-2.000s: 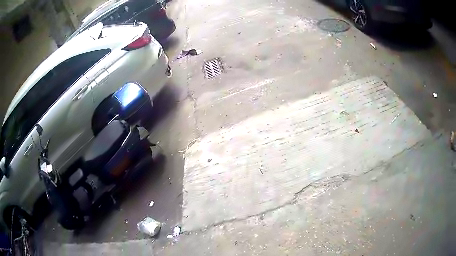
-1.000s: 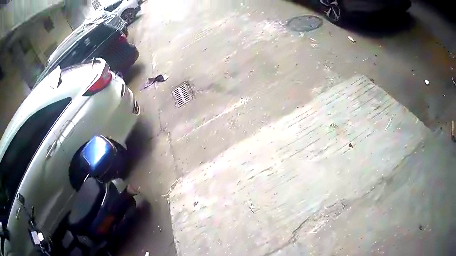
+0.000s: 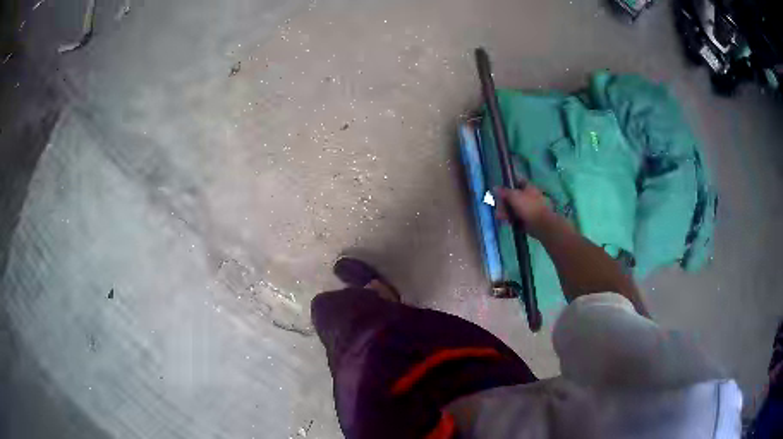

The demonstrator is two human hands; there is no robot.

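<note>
My right hand (image 3: 525, 207) is closed around the dark bar of the trolley handle (image 3: 502, 129), right of centre, with the arm reaching from a light short sleeve. Behind the handle, green cloth bags (image 3: 601, 180) lie piled and overlapping on the trolley. One lighter bag on top has a small yellowish mark. Only a blue edge of the trolley (image 3: 481, 201) shows; the rest of the bed is hidden under cloth. My left hand is not in view.
My dark trousers with a red stripe and one dark shoe (image 3: 356, 271) are at the lower middle. Grey concrete (image 3: 283, 129) with a crack and a lighter ribbed slab (image 3: 86, 283) lie left. A partly cut-off dark vehicle (image 3: 725, 43) is at the top right.
The view has swung from the parked cars and scooter down to the trolley. The handle, green bags, my right hand and my leg now show.
</note>
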